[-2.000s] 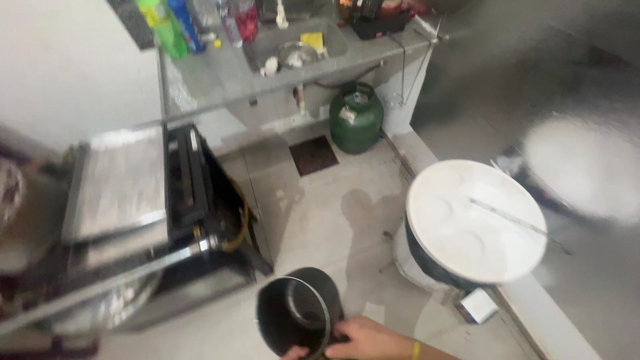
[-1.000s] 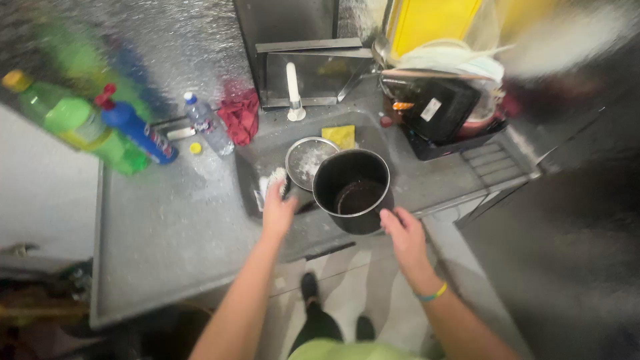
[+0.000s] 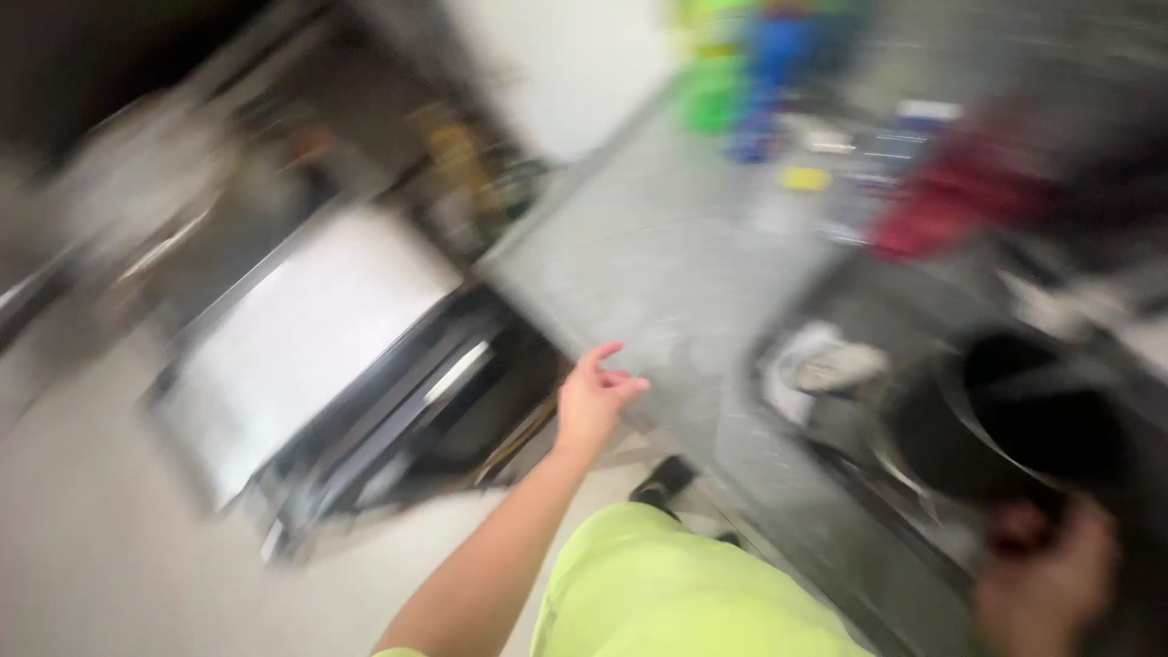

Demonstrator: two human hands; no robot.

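Note:
Motion blurs the head view. My left hand is beside the near edge of the grey countertop, fingers apart and holding nothing. At the lower right, my right hand is closed on the handle side of a dark cooking pot. The pot is over the sink, its dark inside partly in view. Between the pot and the sink's left rim lies a whitish, crumpled item, too blurred to name.
A stove with a pale flat cover stands left of the counter. Green and blue bottles, a yellow cap, a clear bottle and a red cloth are on the counter's far side.
The view has swung left toward the stove. My left hand, over the sink's left side a second ago, is now out by the counter's front edge. My right hand still holds the pot.

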